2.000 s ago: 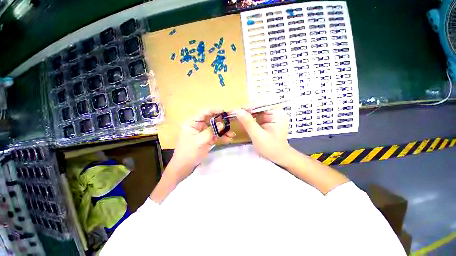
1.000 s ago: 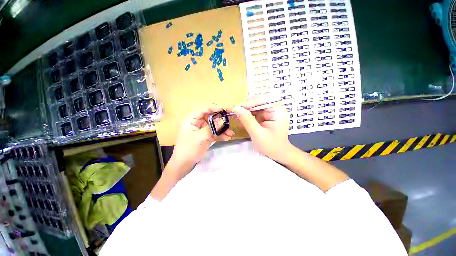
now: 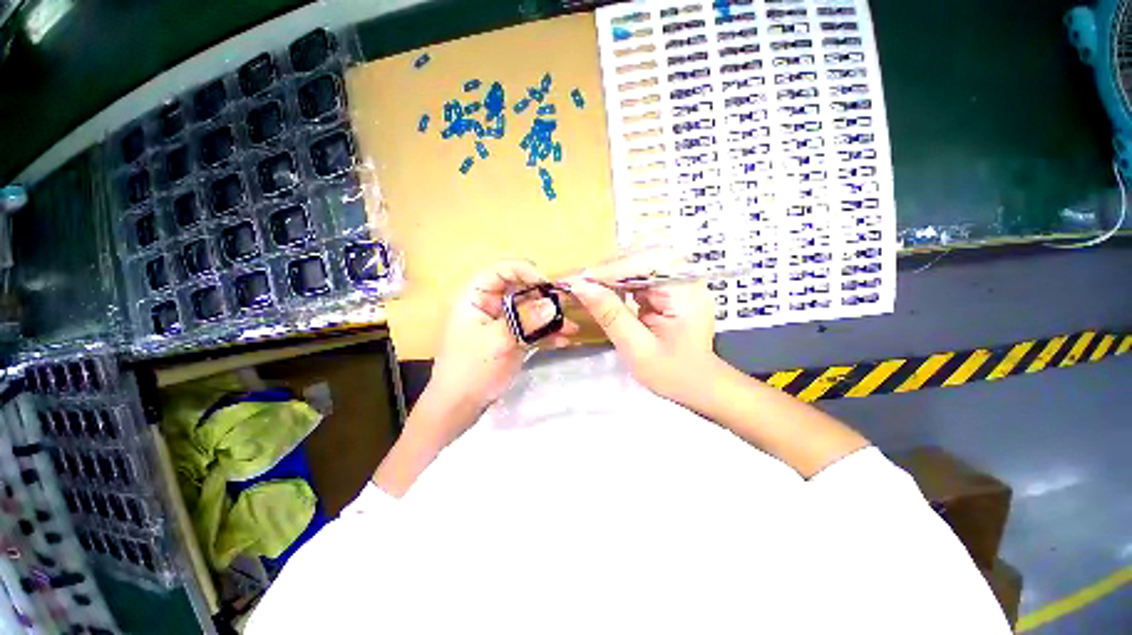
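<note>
My left hand (image 3: 487,330) holds a black watch case (image 3: 535,315), a rounded-square ring with an open centre, above the near edge of the tan work board (image 3: 497,236). My right hand (image 3: 658,325) grips silver tweezers (image 3: 646,279). Their tip is at the upper right edge of the watch case, and their rear end points right over the white carrier sheet (image 3: 767,320). Whether the tips hold a part is too small to tell. Small blue pieces (image 3: 543,139) lie loose on the board.
A clear blister tray (image 3: 236,205) with black frames lies left of the board. More trays (image 3: 99,471) are at lower left. A box holds yellow-green and blue cloth (image 3: 267,440). A turquoise fan (image 3: 1099,75) is at upper right. Black-yellow tape (image 3: 919,372) marks the floor.
The watch case has turned in my left hand and shifted slightly left. My right hand and the tweezers have tilted a little, with the tip still at the case's upper edge.
</note>
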